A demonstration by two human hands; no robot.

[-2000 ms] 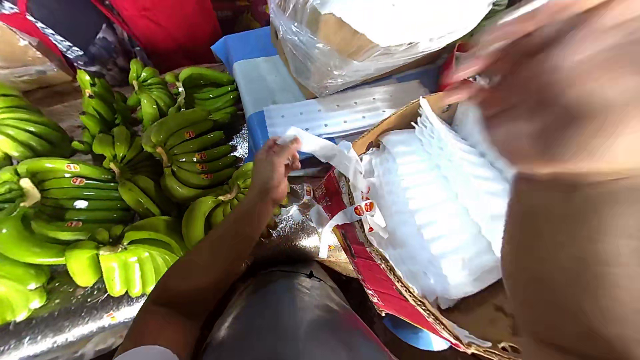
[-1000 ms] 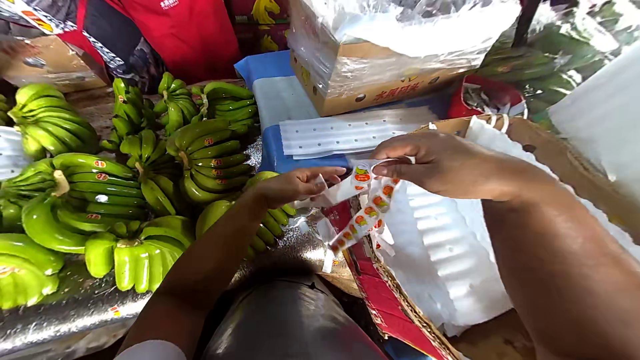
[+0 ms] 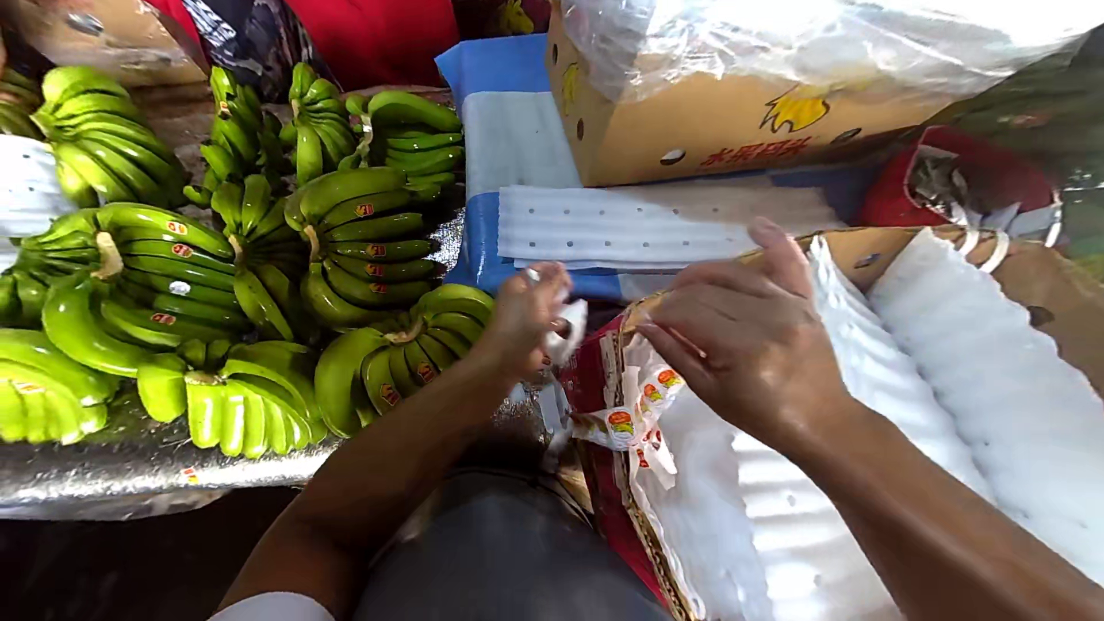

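My left hand is closed on a white sticker backing strip, beside the nearest green banana bunch. My right hand is over the near left part of an open cardboard box, its fingers bent; whether a sticker lies between its fingertips cannot be told. Strips of fruit stickers hang over the box's red edge, between and below the hands. White foam sheets line the box. Some bananas on the left bear small red stickers.
More green banana bunches lie on a silvery covered surface. Perforated white foam strips rest on blue sheeting. Behind stand a plastic-topped carton and a red bag. A person in red is partly visible at the top.
One second ago both hands held a sticker strip stretched between them. Now they are apart, and the stickers hang at the box edge. The view has moved closer to the box and bananas.
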